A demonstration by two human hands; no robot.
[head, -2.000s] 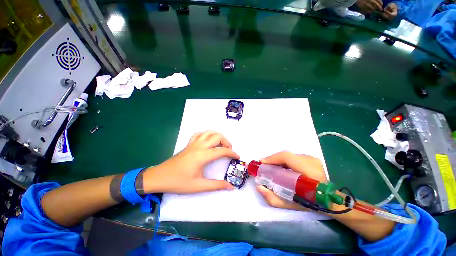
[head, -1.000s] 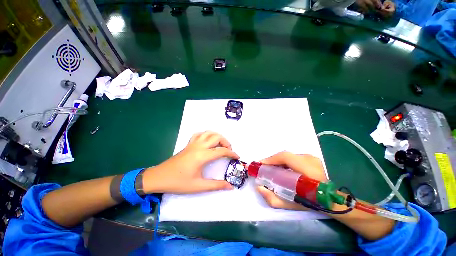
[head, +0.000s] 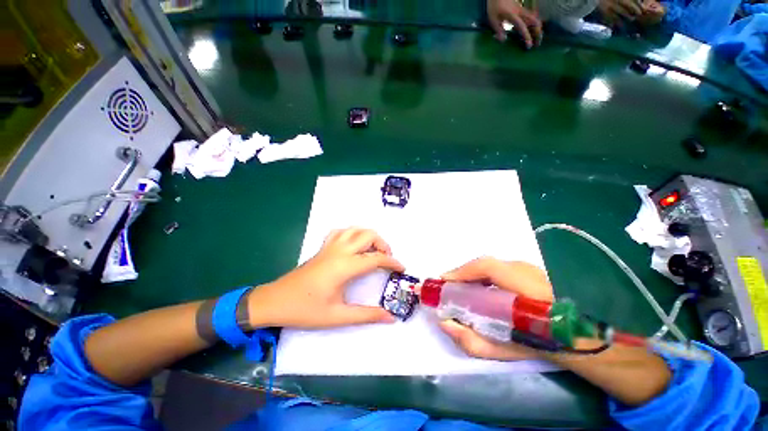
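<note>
A small black watch housing (head: 399, 296) with silvery inner parts lies on the white paper sheet (head: 472, 206). My left hand (head: 337, 282) grips it between thumb and fingers at its left side. My right hand (head: 497, 274) holds the dispensing syringe (head: 480, 308) like a pen. Its red tip end points left at the housing's right side; whether the needle touches is too small to tell. The green adapter (head: 566, 324) at the syringe's rear is blurred. A second watch housing (head: 396, 191) lies near the sheet's top edge, untouched.
The controller (head: 724, 261) with its red lit switch stands at right, a pale air hose (head: 610, 252) looping from it. Crumpled tissue (head: 215, 153) and a white and blue tube (head: 123, 252) lie by the left machine (head: 101, 160). Another housing (head: 359, 116) lies beyond the paper.
The syringe's rear has swung slightly and blurs. The housing beyond the paper has shifted left. Another person's hand has come into view at the top. The view has shifted slightly.
</note>
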